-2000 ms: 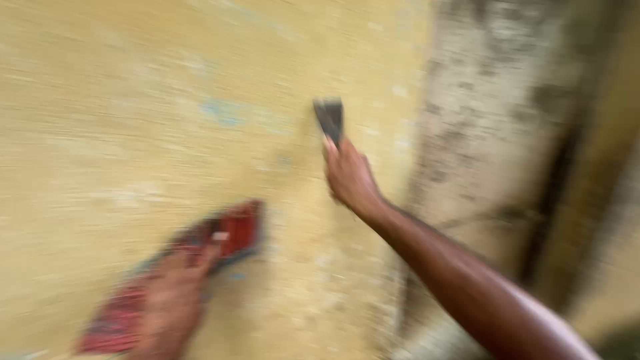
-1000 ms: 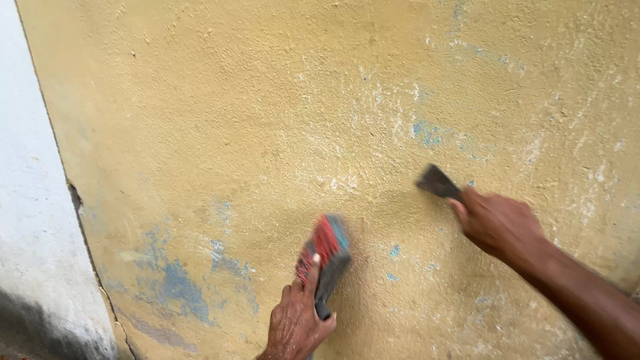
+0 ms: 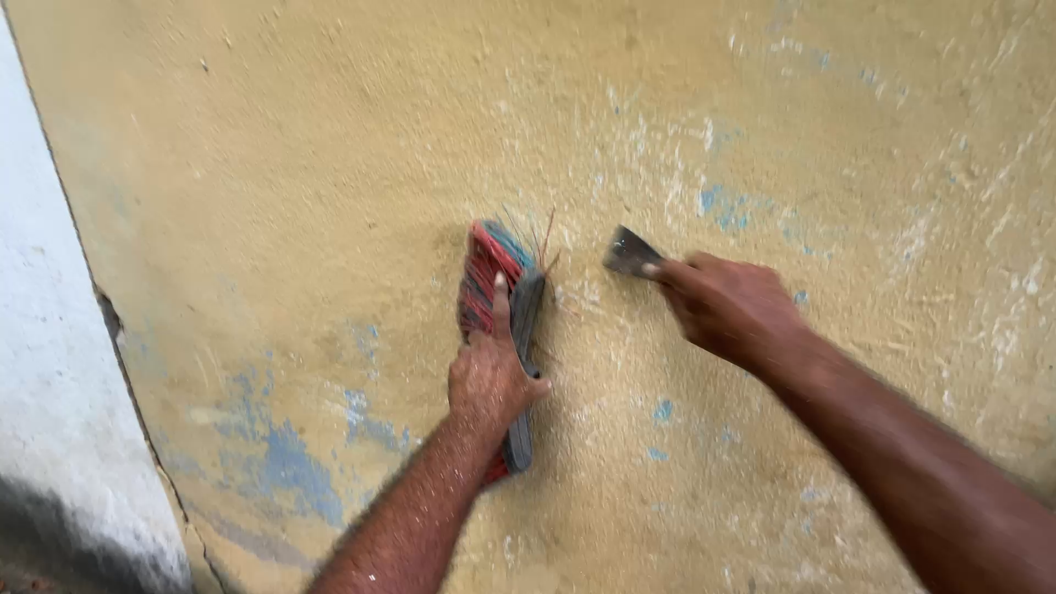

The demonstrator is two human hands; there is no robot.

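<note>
My left hand (image 3: 492, 375) grips a brush head (image 3: 526, 322) with a dark plastic back and red, dark and blue bristles. The brush stands roughly upright against the yellow painted wall (image 3: 330, 165), and a few loose bristles stick out at its upper right. To the right, my right hand (image 3: 730, 305) holds a scraper (image 3: 631, 252) with a dark flat blade that points up and left, at or close to the wall. The scraper's handle is hidden in the fist. White scrapes and blue paint patches (image 3: 301, 470) mark the wall.
A white wall section (image 3: 58, 330) with a blackened lower part adjoins the yellow wall at the left. Between them runs a crack (image 3: 124, 363), chipped at one point. More blue specks (image 3: 726, 206) show above the right hand.
The view has swung left since the oldest frame, which showed a stained surface at right. Compared with one second ago, the brush is more upright and the scraper blade is nearer to it.
</note>
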